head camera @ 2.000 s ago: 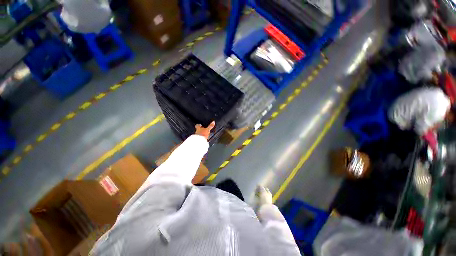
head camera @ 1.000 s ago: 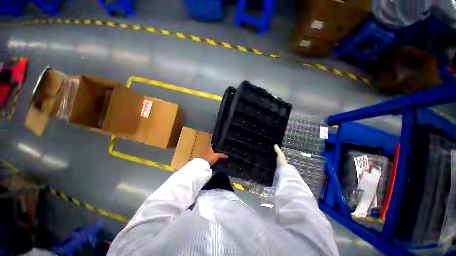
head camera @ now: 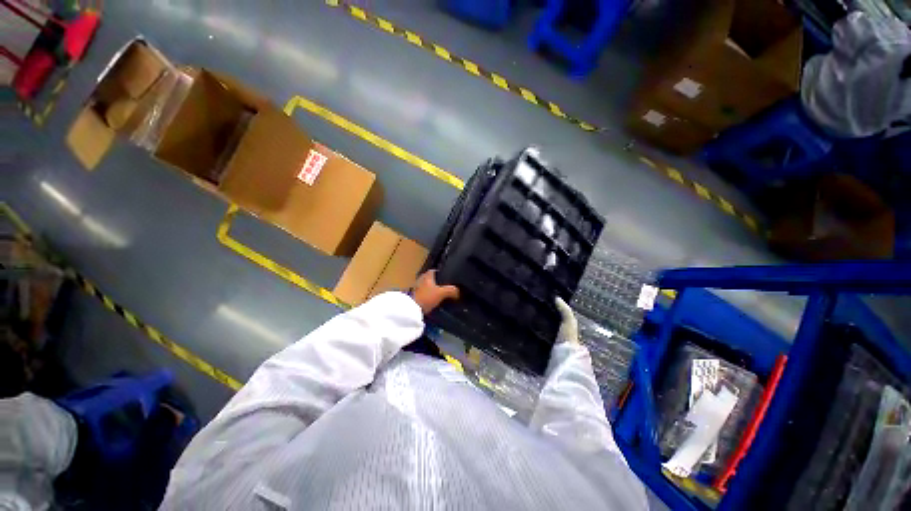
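A black plastic tray (head camera: 524,255) with a moulded grid of pockets is held in front of me, tilted, over a stack of similar black trays. My left hand (head camera: 434,292) looks bare and grips its near left edge, thumb on top. My right hand (head camera: 567,320), in a white glove, grips its right edge. The fingers under the tray are hidden. I cannot tell whether I hold one tray or several.
Open cardboard boxes (head camera: 315,197) stand at the left. Clear plastic trays (head camera: 611,289) are stacked to the right, beside a blue rack (head camera: 749,278) holding a blue bin with white paper. Other people in white are at the upper right and lower left.
From one-handed contact on the stack, both hands came to hold a black tray. Since one second ago the tray has tilted further and the view has rotated.
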